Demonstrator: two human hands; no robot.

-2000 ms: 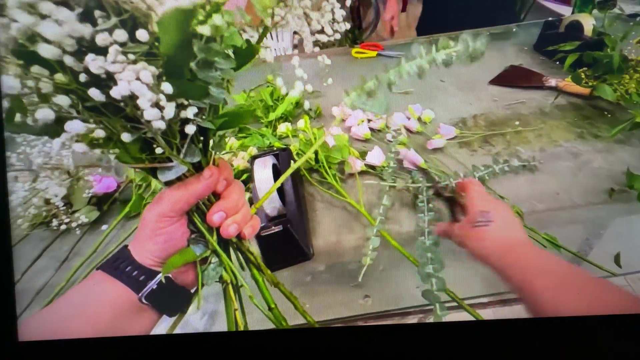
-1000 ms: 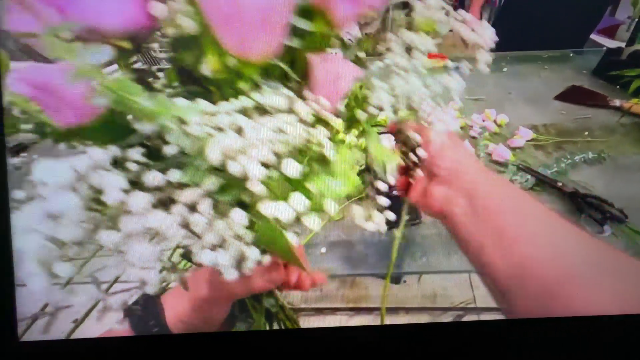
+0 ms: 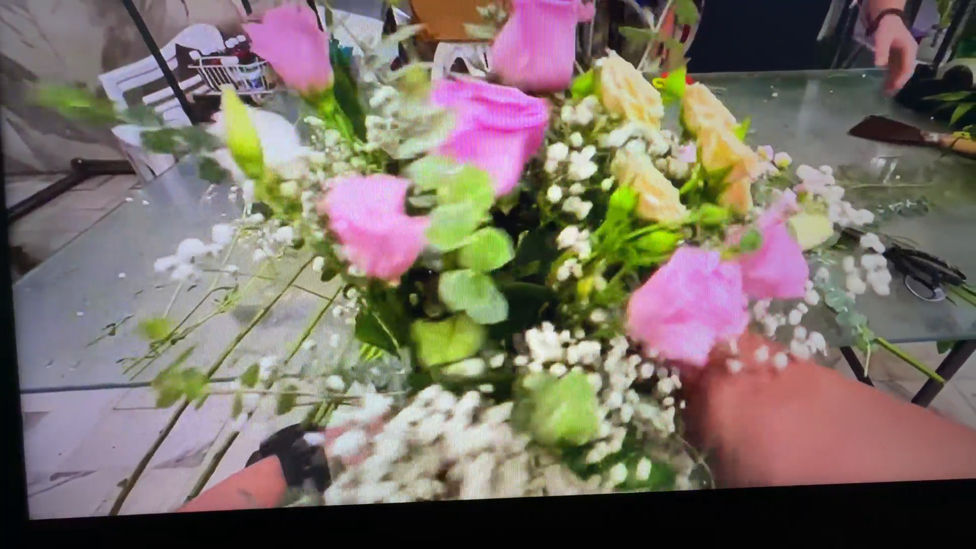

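Note:
A large bouquet fills the middle of the view, with pink roses [image 3: 488,130], cream-yellow flowers [image 3: 644,187], white baby's breath [image 3: 450,442] and round eucalyptus leaves [image 3: 473,293]. My left hand [image 3: 354,435] is at the bottom left, mostly hidden behind the baby's breath, a black watch [image 3: 299,457] on its wrist; its fingers and any grip cannot be seen. My right forearm [image 3: 823,419] reaches in from the lower right, and the hand itself is hidden behind the pink blooms. Black-handled scissors [image 3: 926,267] lie on the table, right of the bouquet.
On the grey table [image 3: 808,99], a knife with a dark blade [image 3: 888,131] lies at the right. Cut stems [image 3: 252,328] lie left of the bouquet, some past the table's front edge. White chairs [image 3: 164,76] stand behind. Another person's hand [image 3: 894,53] hangs over the far right edge.
The bouquet has come upright into the middle of the view, its blooms now in front of both hands. Two seconds ago my left hand held its stems at the left. The scissors left my right hand before the middle frame.

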